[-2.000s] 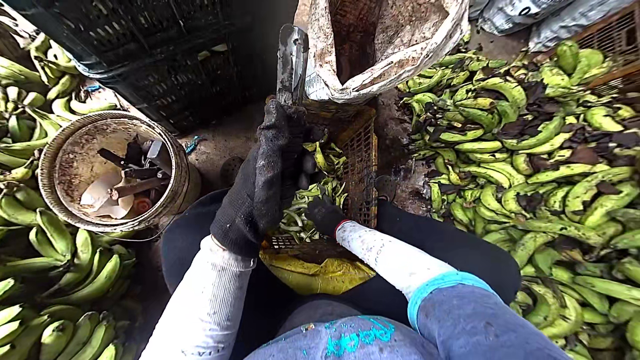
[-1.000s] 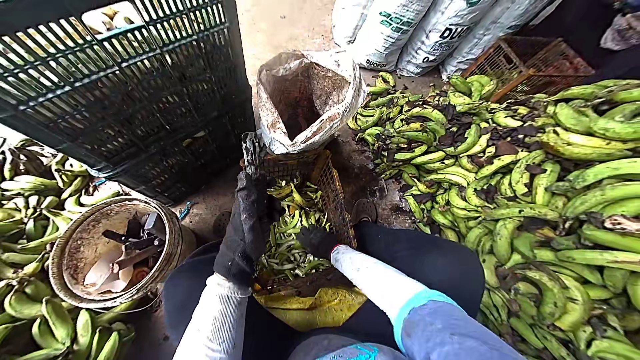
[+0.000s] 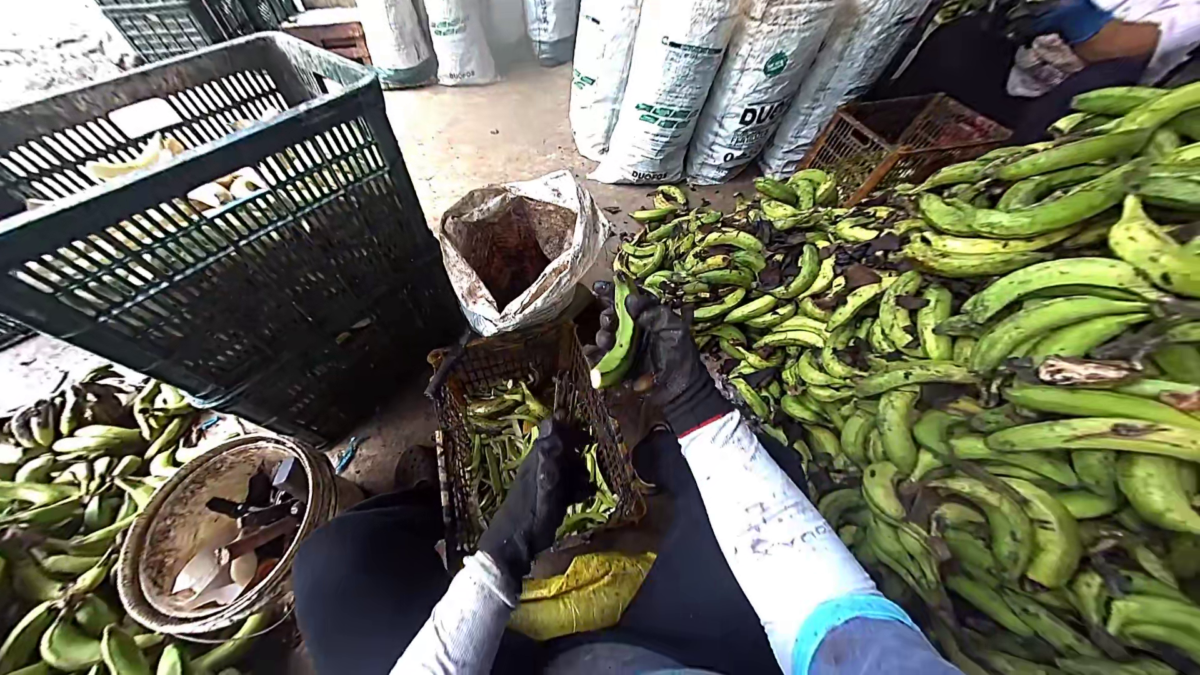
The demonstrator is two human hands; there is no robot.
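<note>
My right hand (image 3: 661, 352), in a dark glove, grips a green plantain (image 3: 617, 336) upright; its lower end shows a pale cut. My left hand (image 3: 536, 487), gloved too, is closed above a plastic crate (image 3: 605, 436) of green peels (image 3: 497, 441) between my legs. A dark blade-like tool (image 3: 565, 394) seems to rise from the left fist, blurred against the crate. Beyond the crate stands an open white sack (image 3: 586, 225), stained brown inside. Yellow sacking (image 3: 586, 595) lies at the crate's near side.
Green plantains (image 3: 900, 422) are heaped at right, more (image 3: 84, 525) at left. A round bucket (image 3: 141, 562) with tools stands left. Stacked dark crates (image 3: 375, 141), the top one holding peeled pieces (image 3: 141, 161), rise behind it. Full white sacks (image 3: 675, 94) stand behind; a person (image 3: 1116, 37) is at upper right.
My right hand has moved from over the peels to the right heap's edge and now holds a plantain. My left hand and its tool are lower over the crate. The view has tilted up.
</note>
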